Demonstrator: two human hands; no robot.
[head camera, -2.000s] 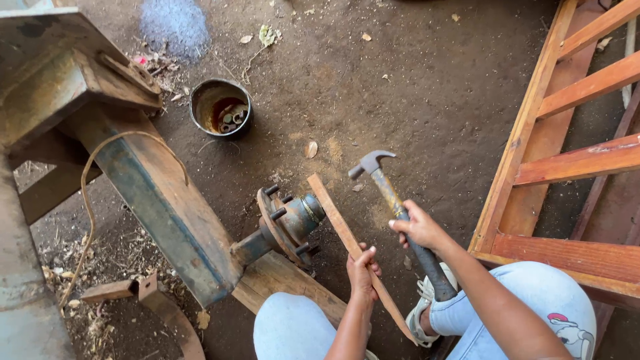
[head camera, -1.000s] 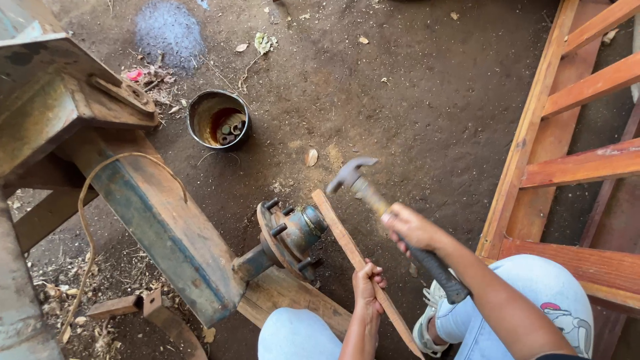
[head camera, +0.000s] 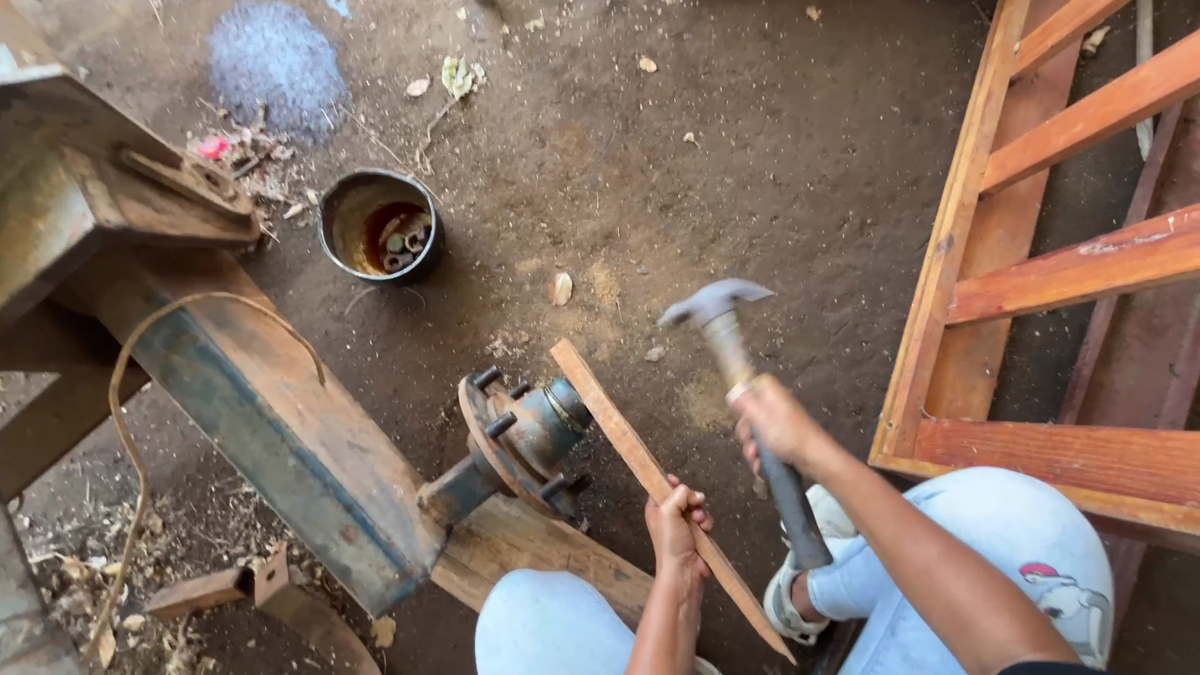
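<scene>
My left hand (head camera: 679, 527) grips a long wooden strip (head camera: 623, 436) near its middle. The strip slants, and its upper part lies against the outer end of a rusty wheel hub (head camera: 539, 427) with several studs. My right hand (head camera: 778, 424) is closed round the handle of a claw hammer (head camera: 718, 309), whose slightly blurred head is held apart from the strip, up and to its right. The hub sits on a stub at the end of a heavy rusty steel beam (head camera: 272, 412).
A metal pot (head camera: 330, 225) with nuts in brown liquid stands on the dirt floor. A wooden plank (head camera: 525, 553) lies under the hub. Slatted wooden framework (head camera: 947, 244) stands at the right. A bent wire (head camera: 127, 375) hangs over the beam; rusty metal scraps (head camera: 202, 592) lie lower left.
The hammer has swung about beside the strip, its head now turned more upright and apart from the strip. My left hand keeps hold of the strip against the hub.
</scene>
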